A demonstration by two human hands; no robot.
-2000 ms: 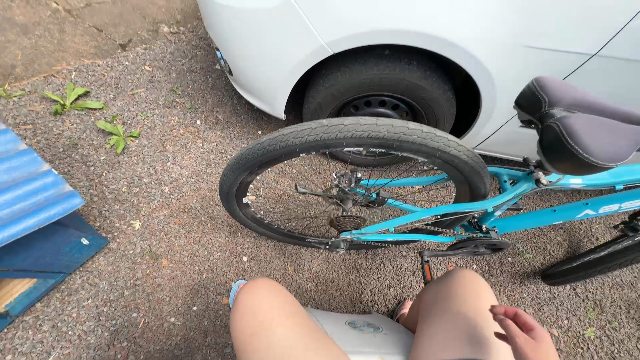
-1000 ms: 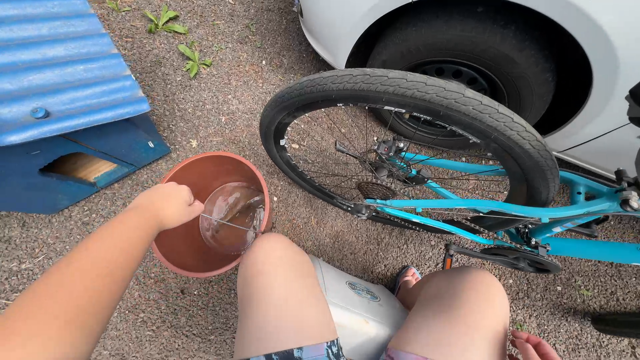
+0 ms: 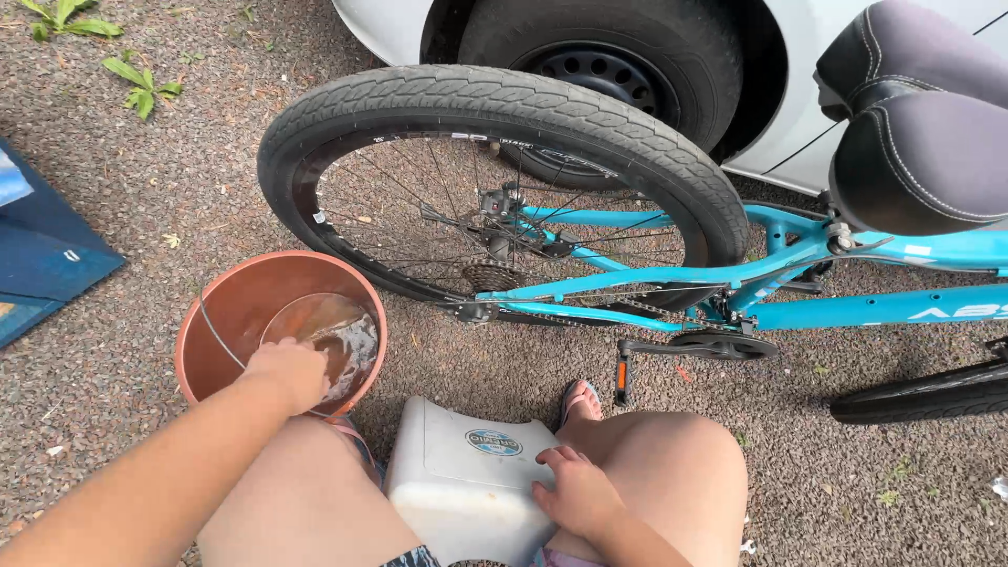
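My left hand reaches down into a brown plastic bucket that stands by my left knee. Water with some foam lies in its bottom, and the wire handle crosses under my wrist. The fingertips are hidden, so whether they hold anything does not show. On the white plastic stool between my legs, my right hand rests near the edge with its fingers apart and nothing held. Beyond the bucket, the rear wheel of a turquoise bicycle shows its spokes, cassette and chain.
A white car with its black tyre stands right behind the bicycle. The padded saddle is at upper right, and the pedal is close to my right knee. A blue-painted wooden object sits at the left edge.
My left hand, at the bucket's handle one second ago, is now down inside the bucket. My right hand has come in from the lower right onto the stool.
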